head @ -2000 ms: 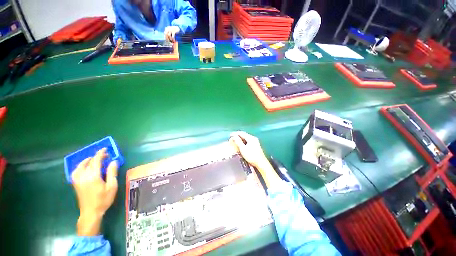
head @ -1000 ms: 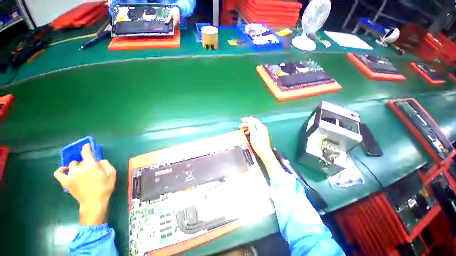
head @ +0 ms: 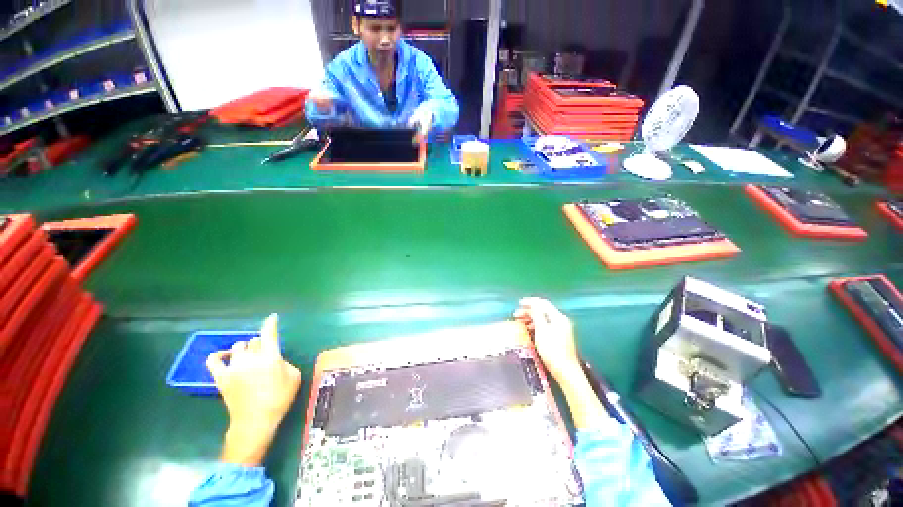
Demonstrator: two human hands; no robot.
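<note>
An open laptop base assembly point(head: 426, 426) lies in an orange-red foam tray point(head: 421, 344) in front of me, its long black battery point(head: 426, 396) across the far half. My left hand point(head: 254, 381) is over the near right side of a blue parts bin point(head: 190, 362), index finger pointing up; whether its fingertips hold anything is unclear. My right hand point(head: 551, 335) is at the far right corner of the foam tray, fingers curled; the fingertips are too small to show whether they hold a part.
A silver-white boxy machine point(head: 705, 352), a clear plastic bag point(head: 745, 436) and a black screwdriver point(head: 634, 431) are at right. Stacked red trays point(head: 40, 347) stand at left. Another laptop point(head: 649, 223) lies in its tray beyond. A person in blue point(head: 381, 84) works across the bench.
The view has tilted up, showing more of the person opposite and the stacked trays at left. My left hand has shifted off the bin's middle to its right side. My right hand stays by the tray's corner.
</note>
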